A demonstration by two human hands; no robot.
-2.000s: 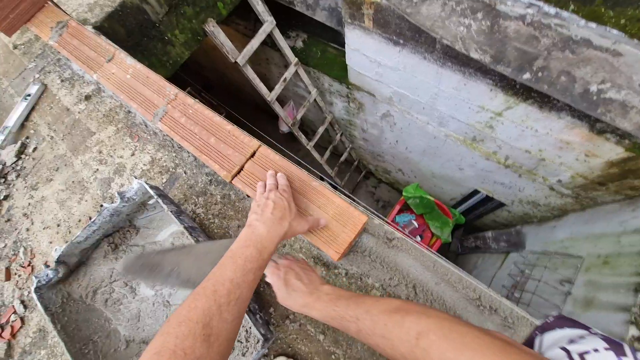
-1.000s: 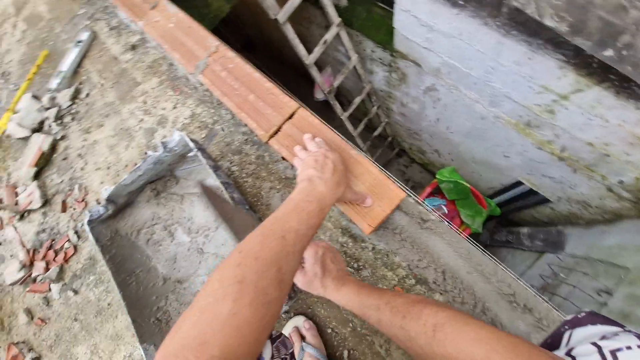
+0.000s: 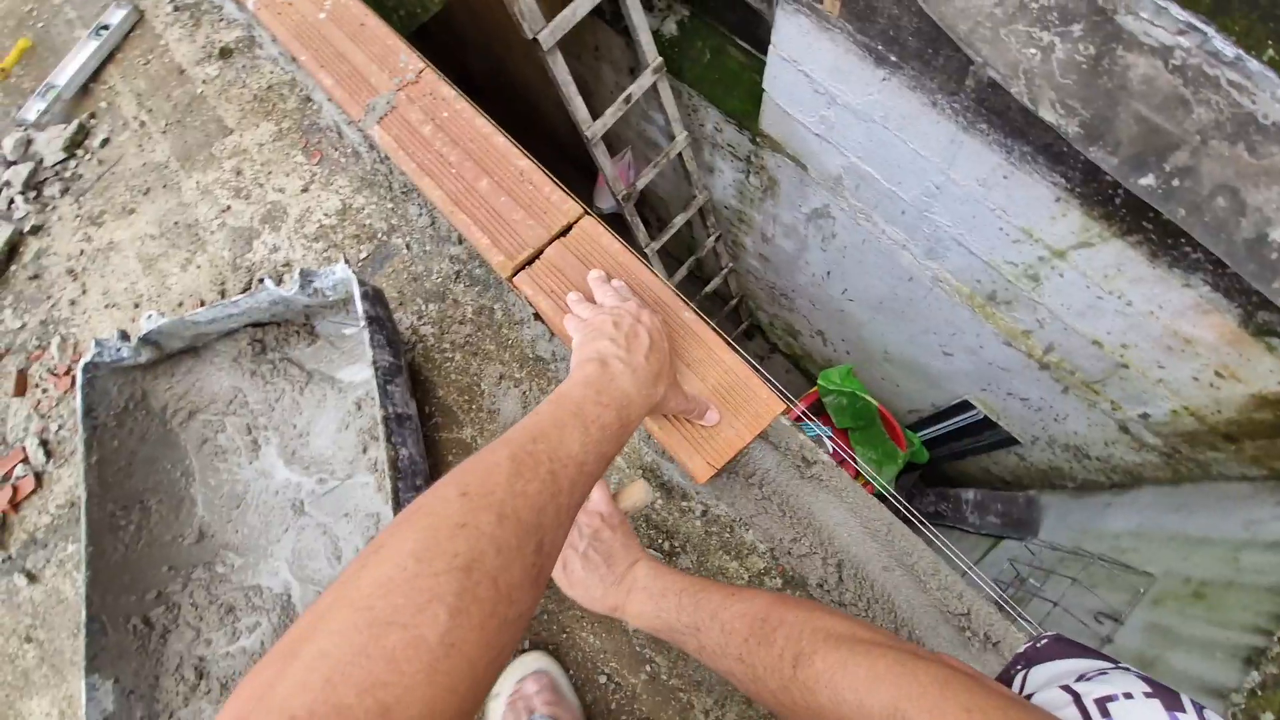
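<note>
My left hand [image 3: 625, 350] lies spread on top of a ribbed hollow clay brick [image 3: 735, 405], fingers toward its middle and thumb nearer its lower right end. The brick is at the end of a row, with a narrow dark gap between it and the neighbouring brick [image 3: 475, 165]. Below, my right hand [image 3: 600, 555] is closed round a wooden trowel handle [image 3: 633, 495]; the blade is hidden behind my left forearm. Grey mortar [image 3: 820, 530] covers the wall top beyond the brick. Taut string lines [image 3: 940, 545] run along the wall's outer edge.
A mortar tray [image 3: 395, 400] stands at left, near brick rubble [image 3: 18, 485] and a spirit level [image 3: 80, 62]. Beyond the wall's edge is a deep drop with a wooden ladder [image 3: 640, 95] and a red container [image 3: 805, 405] holding green plastic. My foot [image 3: 535, 690] is at the bottom.
My left hand stays on the same brick. The trowel blade, earlier seen over the mortar tray, has gone out of sight behind my left forearm. The view has shifted.
</note>
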